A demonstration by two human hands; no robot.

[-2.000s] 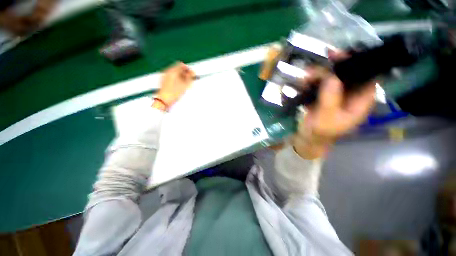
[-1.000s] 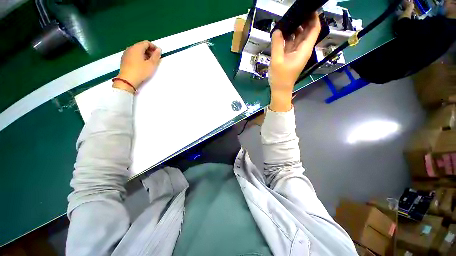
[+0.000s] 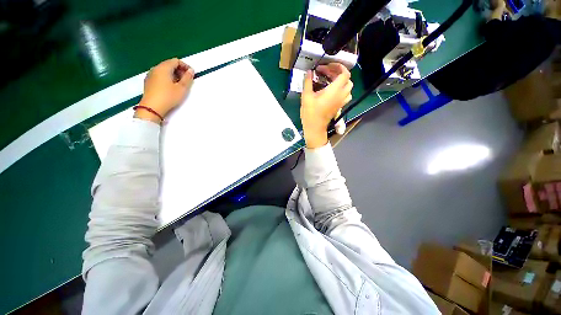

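Observation:
The black electric screwdriver [image 3: 354, 26] hangs over the white screw feeder [image 3: 306, 56], clear of my hands. My right hand [image 3: 326, 101] is just below its tip, at the feeder's near side. Its thumb and fingers are bent around a small dark area; whether they pinch anything there cannot be told. My left hand [image 3: 165, 89] rests with curled fingers at the far left edge of the white work board [image 3: 218, 138]. A dark gap shows between its fingers, and whether it holds something small is hidden.
A tan block [image 3: 287, 48] stands left of the feeder, a second feeder [image 3: 403, 60] to its right. The thick black cable [image 3: 384, 77] curves past my right hand. The green belt [image 3: 135, 37] lies beyond the white strip. Another person's dark sleeve [image 3: 492, 58] and cartons [image 3: 449, 271] are at right.
My right hand has let go of the screwdriver and moved down and left to the feeder's near side. The dark dryer on the belt has left the view. My left hand stays at the board's edge.

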